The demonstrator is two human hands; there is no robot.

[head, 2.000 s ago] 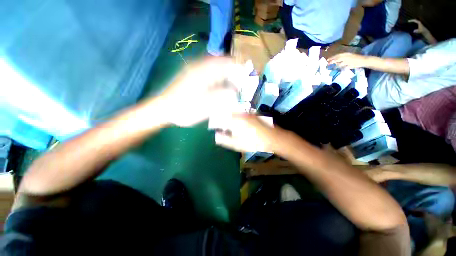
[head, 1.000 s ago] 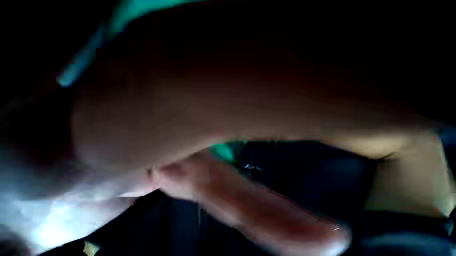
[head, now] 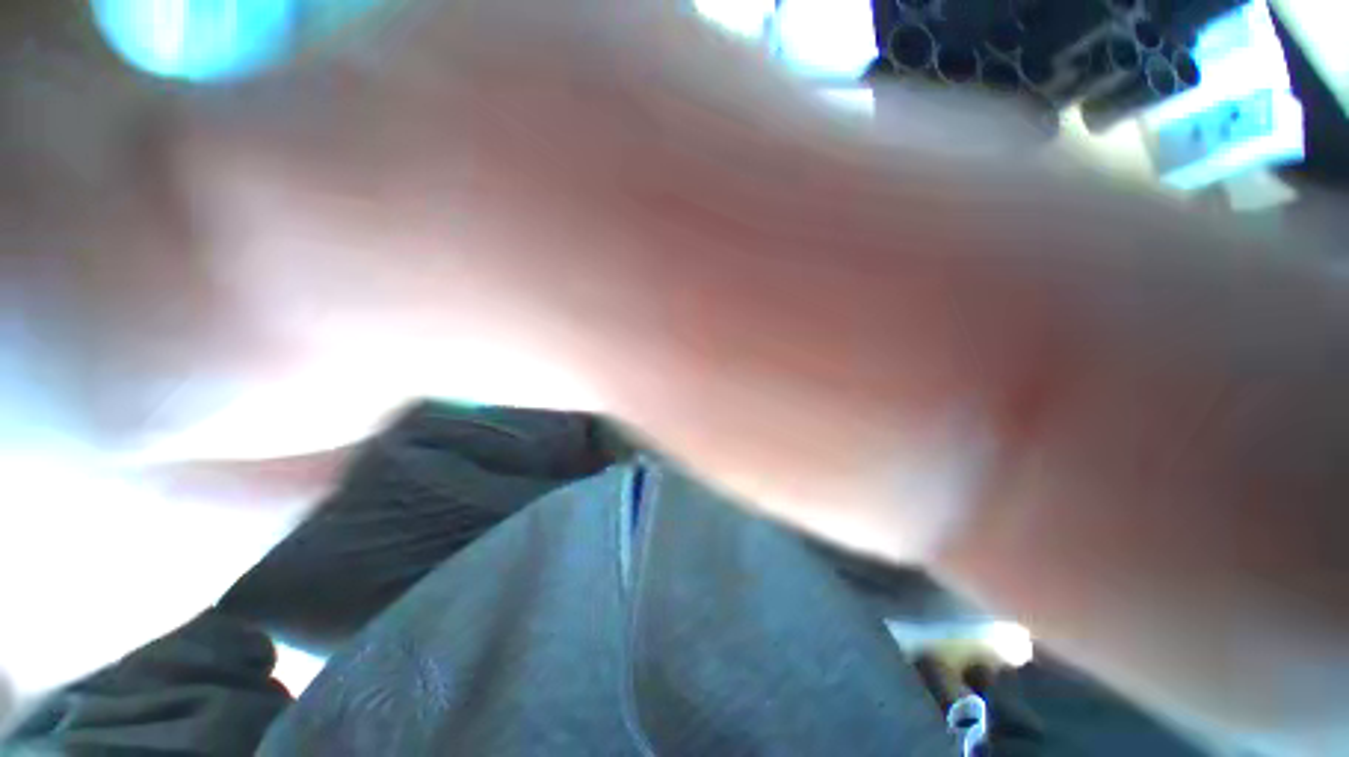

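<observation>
A large blurred arm enters from the right edge and crosses close to the camera. It appears to be my right arm, ending in my right hand (head: 444,207); its fingers are not distinct, and whether it holds anything is unclear. At the left, glare and blurred skin hide any clear outline of my left hand. Several black cylinders (head: 999,45) show their round open ends at the top right, partly covered by the arm. A white carton with small print (head: 1221,126) lies right of them.
My dark zipped top (head: 636,621) fills the lower middle. A pale carton part (head: 826,33) shows at the top. A bright blue rounded patch (head: 193,30) is at the top left. Small unclear objects show at the bottom right.
Two seconds ago both hands were out in front near the cartons; then an arm covered the dark view. Now the arm still blocks much, but my top and the cylinders show.
</observation>
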